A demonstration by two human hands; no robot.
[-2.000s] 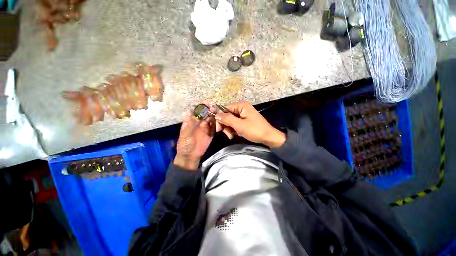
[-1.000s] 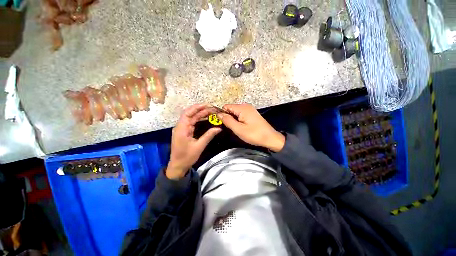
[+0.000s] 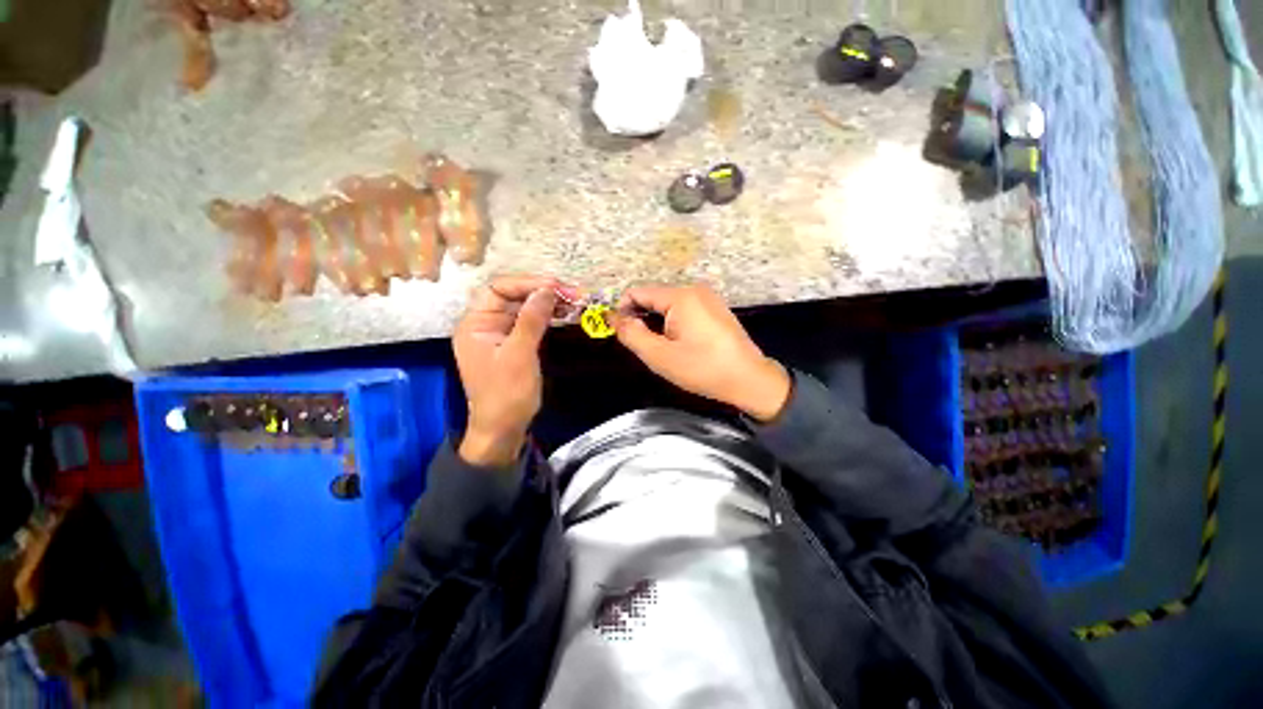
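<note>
A small workpiece with a round yellow face and dark print (image 3: 597,321) is between my two hands, just off the bench's front edge. My left hand (image 3: 504,346) pinches at its left side, with something reddish at the fingertips. My right hand (image 3: 700,346) is closed at its right side, fingertips pinching at it. The cord and any snips are too small or hidden to tell. A pair of loose dark discs (image 3: 706,186) lies on the bench beyond my hands.
Orange-brown pieces (image 3: 353,233) lie in a row at left. A white lump (image 3: 647,81), more dark discs (image 3: 869,56), a grey cup (image 3: 968,133) and a cord hank (image 3: 1094,180) lie farther back and right. A left blue bin (image 3: 263,554) and fuller right blue bin (image 3: 1116,457) stand below the edge.
The yellow face has turned into view since the earliest frame. My left fingers have moved away from my right fingers, to the left side of the workpiece. The view has shifted slightly.
</note>
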